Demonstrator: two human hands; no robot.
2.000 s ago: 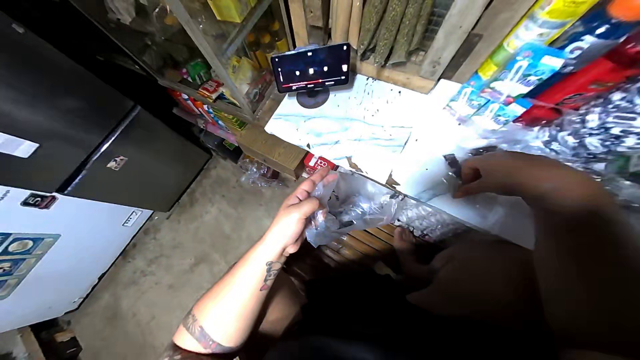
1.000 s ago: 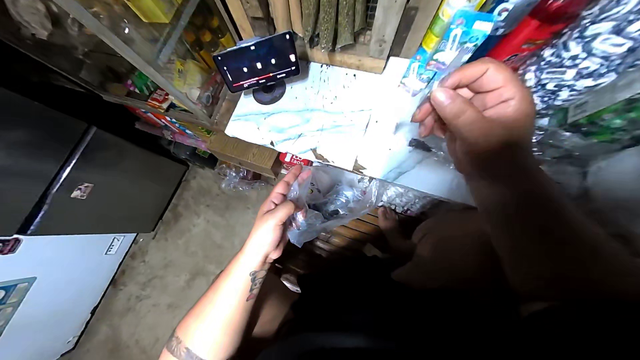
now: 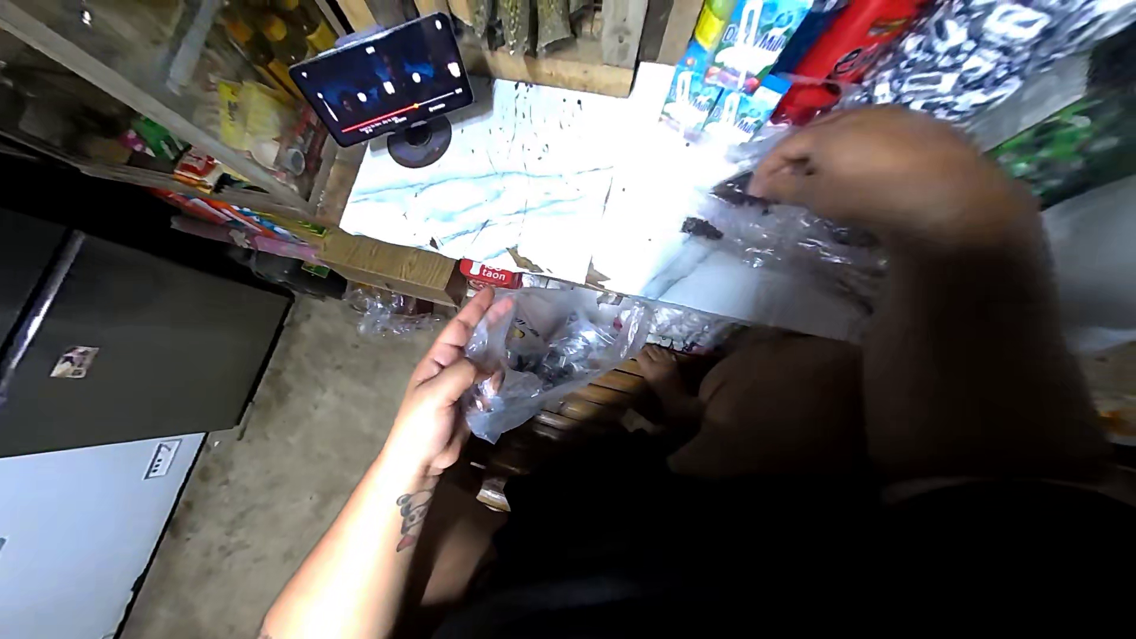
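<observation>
My left hand (image 3: 444,390) grips the rim of a clear plastic bag (image 3: 559,355) in front of the marble-patterned tabletop (image 3: 497,186). Crumpled clear plastic and some dark bits lie inside the bag, whose mouth gapes upward. Over the right part of the table is my right hand (image 3: 879,177), its fingertips bent down at crinkled clear plastic packets (image 3: 799,240) with dark contents. Whether the fingers pinch one of them is hard to tell, as the hand is blurred. A small dark clump (image 3: 702,228) lies just left of these packets.
A phone (image 3: 383,80) playing a video leans on a round stand at the table's back left. Colourful snack packs (image 3: 754,53) and a heap of black-and-white wrapped candies (image 3: 967,62) line the back right. A wooden block (image 3: 390,266) and a red packet (image 3: 488,273) sit by the front edge.
My right hand, raised with fingers together one second ago, has come down to the plastic packets at the right. The left hand still holds the bag. The view has shifted.
</observation>
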